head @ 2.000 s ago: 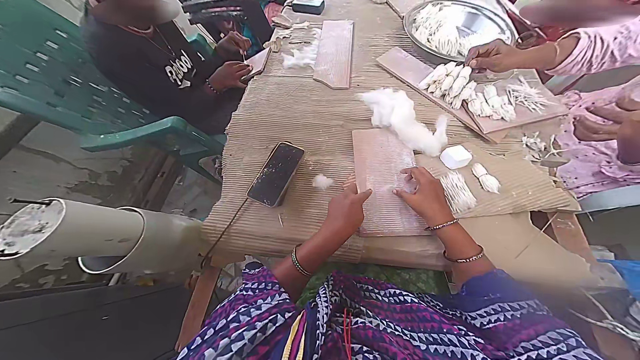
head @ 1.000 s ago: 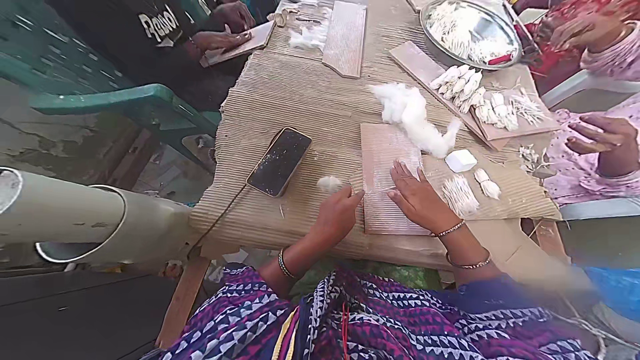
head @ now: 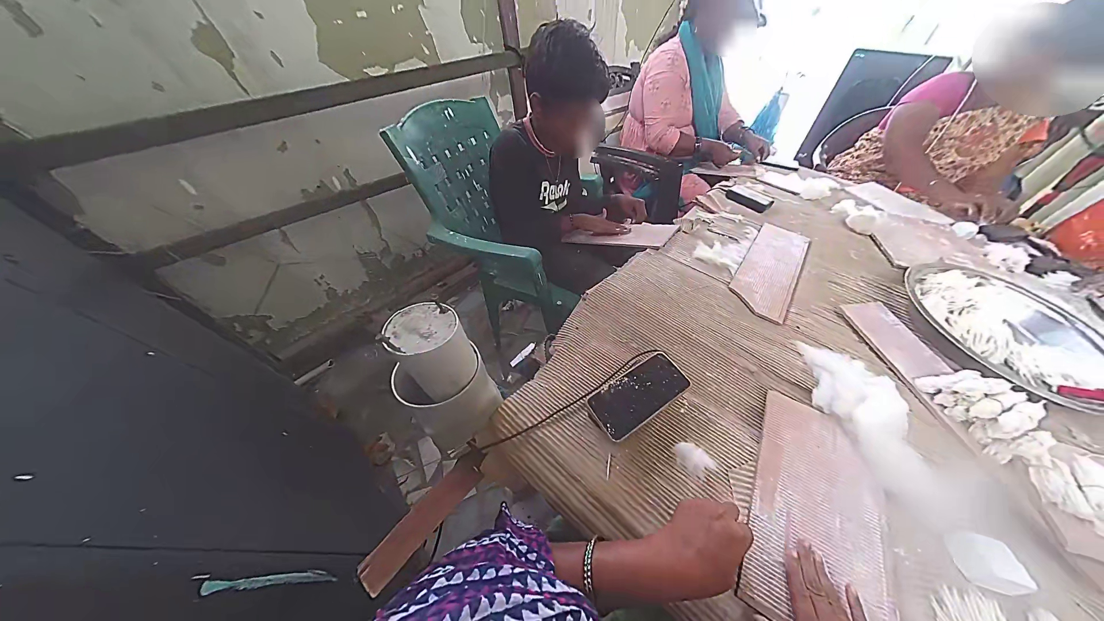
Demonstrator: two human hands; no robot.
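Note:
My left hand (head: pixel 703 548), fingers curled, rests at the left edge of a pinkish ribbed board (head: pixel 815 492); whether it pinches anything cannot be seen. My right hand (head: pixel 819 586) lies with its fingers on the lower part of that board, partly cut off by the frame's bottom. Along the board's upper right stretches a loose length of white cotton wool (head: pixel 858 392). A small cotton tuft (head: pixel 694 459) lies to the left of the board. A white block-like piece (head: pixel 990 562) and a bundle of white cotton wicks (head: pixel 966 604) are at the lower right.
A smartphone (head: pixel 638 395) with a cable lies on the corrugated table cover (head: pixel 552 440). Farther off are another board (head: pixel 770 272), piled cotton wicks (head: pixel 992 414) and a metal tray (head: pixel 918 302) of wicks. Several people sit around the table. White buckets (head: pixel 427 345) stand at the left.
The view has swung up and to the left, bringing the people's seats and the wall into sight. My hands remain at the same board.

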